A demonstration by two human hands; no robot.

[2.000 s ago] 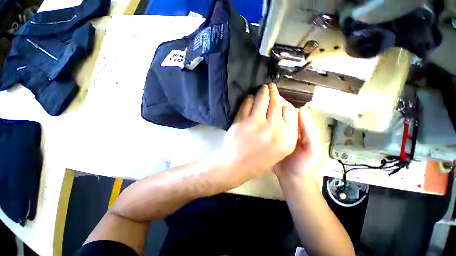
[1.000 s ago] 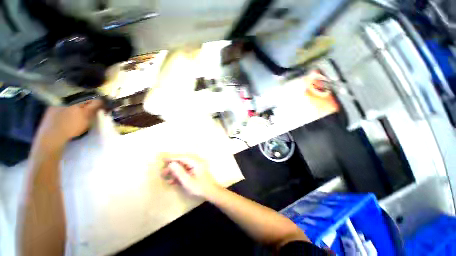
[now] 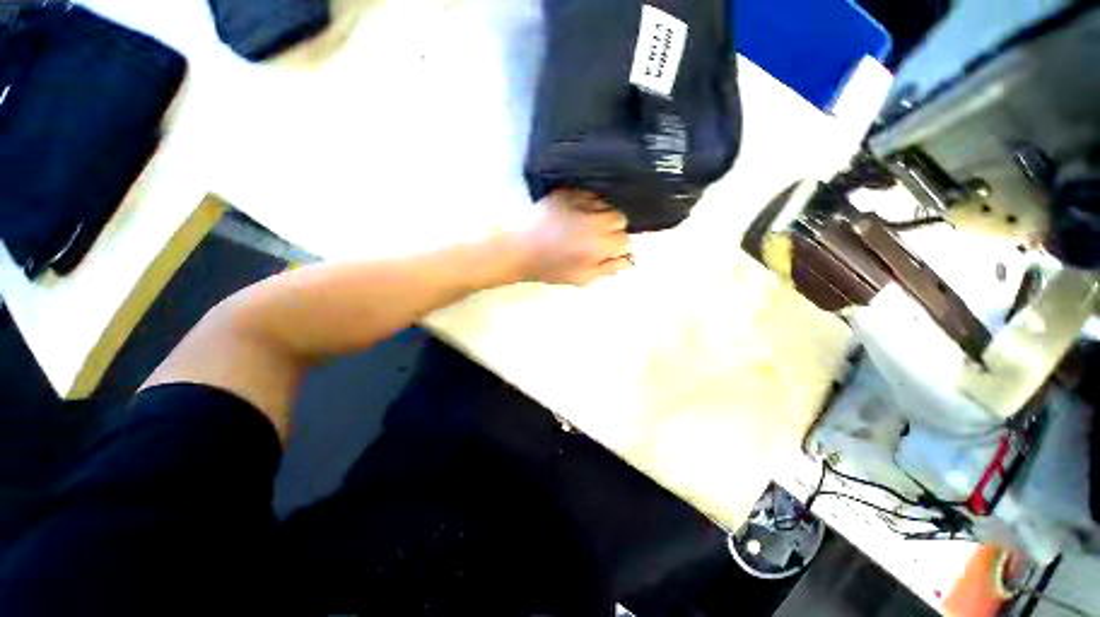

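The black bag in assembly (image 3: 603, 103), with a white woven label and pale printed text, lies on the pale tabletop left of the sewing machine. My left hand (image 3: 581, 238) is at its near lower edge, fingers curled and partly hidden at the fabric, gripping it. My right hand is not in the picture. The brown machine bed (image 3: 862, 259) and the needle area (image 3: 923, 181) are to the right, apart from the bag.
A black pouch (image 3: 85, 133) lies at the far left, with another dark piece (image 3: 268, 22) at the top edge. A blue bin (image 3: 811, 48) is behind the table. Red-handled snips (image 3: 992, 472) and black wires are at the machine base. The worn tabletop (image 3: 688, 374) has a front edge above dark floor.
The view has swung back left from the machine's right side. The bag has moved away from the needle area and turned. My right hand has left the picture.
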